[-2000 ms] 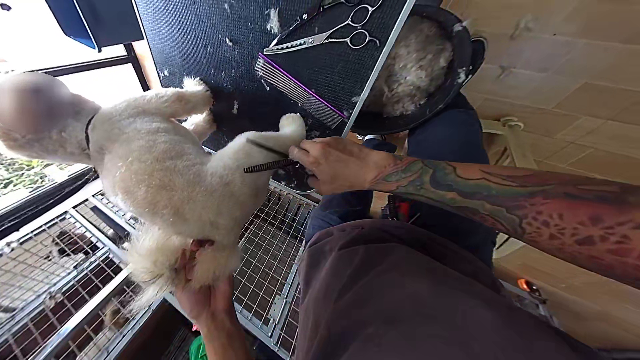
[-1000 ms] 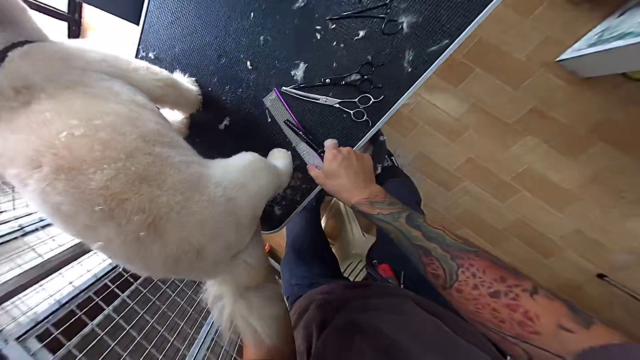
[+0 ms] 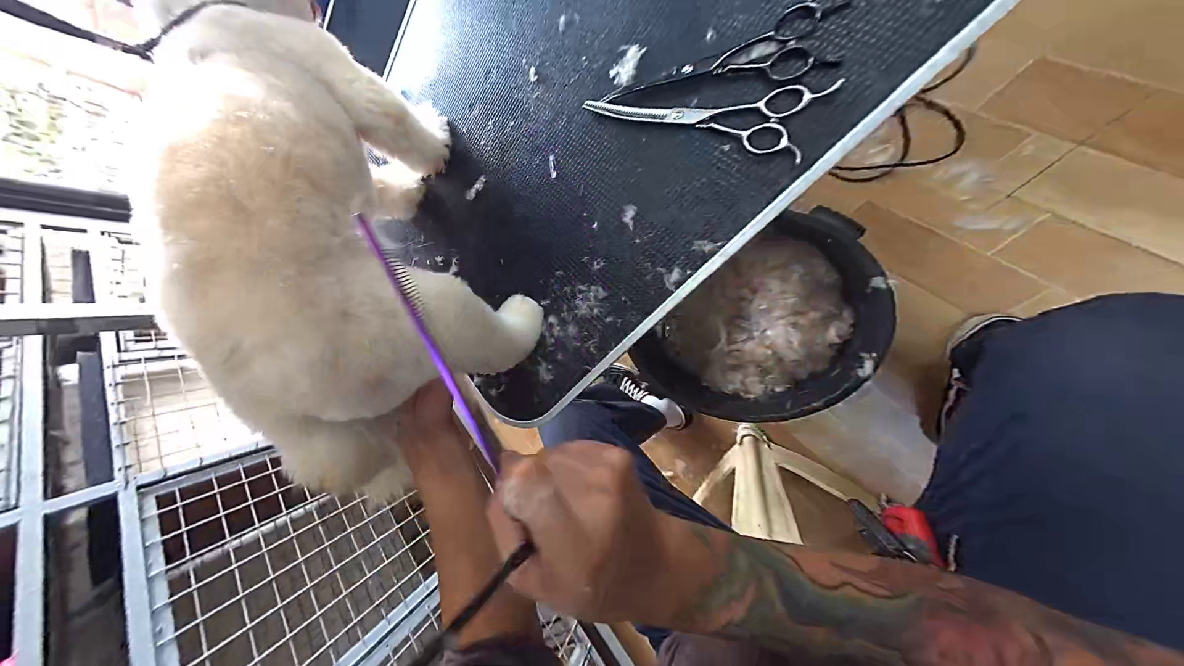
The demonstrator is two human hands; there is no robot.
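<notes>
My right hand (image 3: 578, 527) grips a purple-spined metal grooming comb (image 3: 430, 347), whose teeth lie over the flank of a cream-coated dog (image 3: 268, 231). A dark, thin tool (image 3: 481, 597), blurred, also sticks out of that fist. My left hand (image 3: 427, 412) is at the dog's rear, near the tail, mostly hidden behind the coat and the comb. The dog stands with its paws on the black grooming table (image 3: 518, 222). Silver thinning shears (image 3: 684, 113) and dark scissors (image 3: 740, 60) rest on the table, with tufts of cut hair around them.
A black bin (image 3: 879, 324) full of cut hair stands on the tiled floor beneath the table's edge. White wire cages (image 3: 277, 555) are at the lower left. A dark cord (image 3: 934, 166) lies on the floor, and a dark loop (image 3: 148, 46) runs to the dog's neck.
The purple comb, lying on the table in both earlier frames, is now in my right hand, which has moved from the table's corner to beside the dog's rear. The view has shifted.
</notes>
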